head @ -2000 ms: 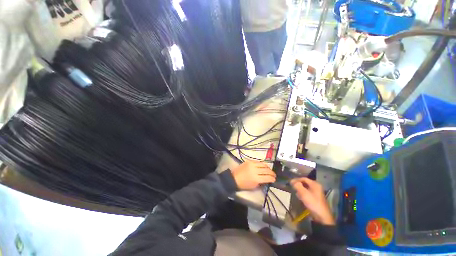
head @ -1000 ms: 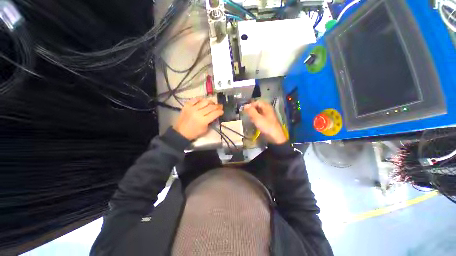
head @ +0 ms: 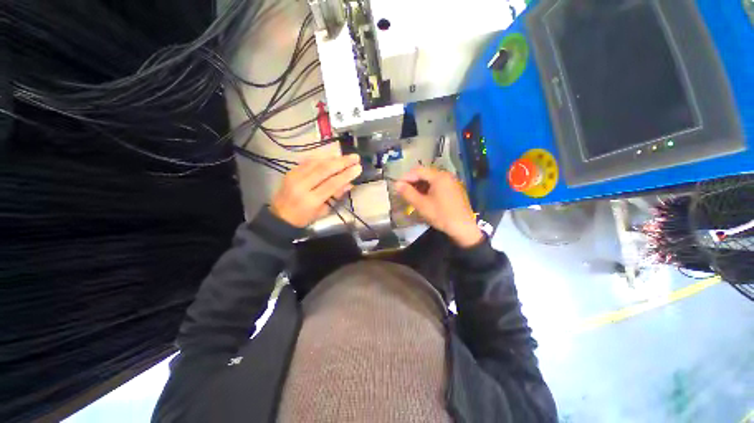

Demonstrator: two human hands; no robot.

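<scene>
My left hand (head: 316, 188) lies at the left of the loading fixture (head: 383, 155), fingers together over black cables whose ends stick out below the palm. My right hand (head: 438, 201) is at the right of the fixture, thumb and forefinger pinched on a thin dark cable end (head: 392, 179) that points left. Any small part at its tip is too small to tell. The pale front block (head: 370, 202) shows between the hands. The feed rail (head: 341, 78) ends just above the fixture.
A red clamp (head: 324, 121) stands left of the rail, with loose black cables around it. The white machine cover (head: 450, 49) is right of the rail. A blue control box (head: 488, 111) with a red emergency stop (head: 522, 174) is at the right. A huge black cable bundle (head: 107, 215) fills the left.
The view has swung downward and shifted, so the bench sits higher and further left. My right hand has drawn slightly away from the fixture, which shows more openly. My left hand stays beside it.
</scene>
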